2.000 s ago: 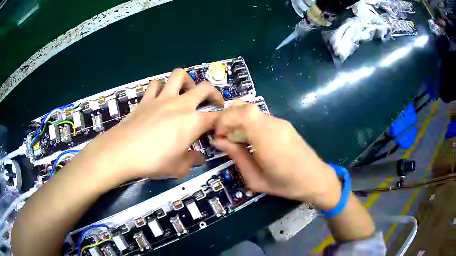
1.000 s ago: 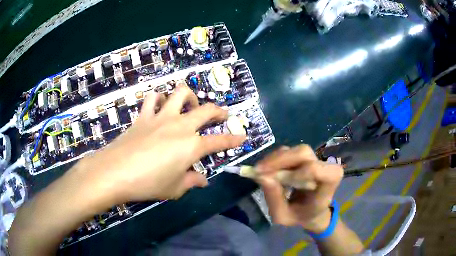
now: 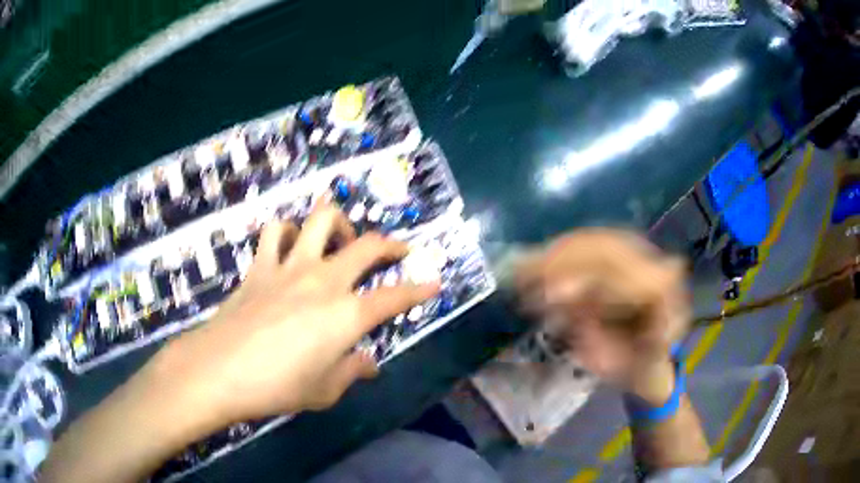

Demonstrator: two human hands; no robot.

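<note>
Three uncovered power strips lie side by side: a far one (image 3: 193,179), a middle one (image 3: 203,264) and a near one (image 3: 451,288). Each is a white tray with a dark board and small parts. My left hand (image 3: 311,302) lies across the near strip, thumb at its near edge and fingers spread over the board, covering much of it. My right hand (image 3: 608,307) is raised just right of that strip's end and strongly blurred. A pale blurred stick (image 3: 506,257), likely the cream-handled pick, sticks out from its fingers towards the strip.
White cords (image 3: 28,401) lie at the left ends of the strips. A hanging tool's pale tip (image 3: 469,45) and crinkled clear plastic (image 3: 608,30) show at the top. A curved pale metal edge (image 3: 113,87) runs upper left. A spotted pale plate (image 3: 533,401) is below my right hand.
The near strip has come up against the middle one since the earliest frame. My right hand has moved off the strips to the right and up. My left hand stays on the board.
</note>
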